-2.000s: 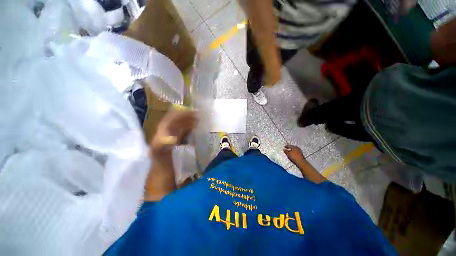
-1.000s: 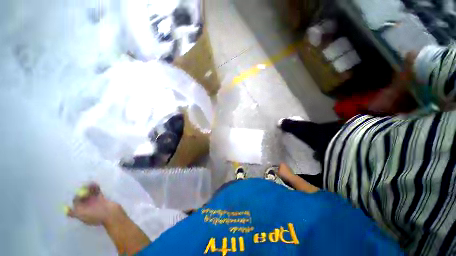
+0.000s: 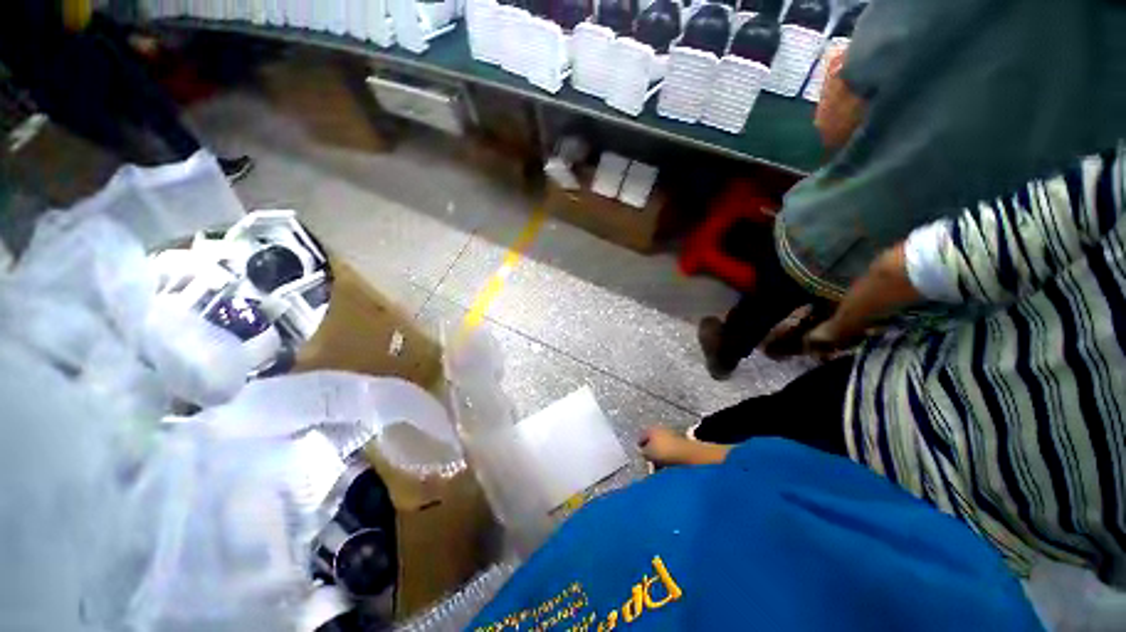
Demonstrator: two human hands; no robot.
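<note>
My right hand [image 3: 667, 447] is small, low beside my blue shirt, over the floor; its fingers are not clear. My left hand is not in view. Nearest me, at the left, a pile of translucent white air-column bags [image 3: 198, 531] lies over and beside two open brown cartons. The near carton [image 3: 432, 537] holds black rounded units [image 3: 367, 558] with white parts. The farther carton [image 3: 371, 324] holds similar units [image 3: 274, 267]. A curved ribbed strip [image 3: 414, 432] hangs over the near carton's edge.
A white square panel [image 3: 572, 447] lies on the speckled floor beside a yellow line [image 3: 500, 282]. A green bench [image 3: 519, 93] with rows of black-topped white units crosses the top. Two people stand at the right, one in a striped top [image 3: 988, 395]. A red object [image 3: 726, 235] is under the bench.
The view has swung up to show the bench and its units. My left hand, earlier over the plastic at the left, has gone out of view. My right hand stays low.
</note>
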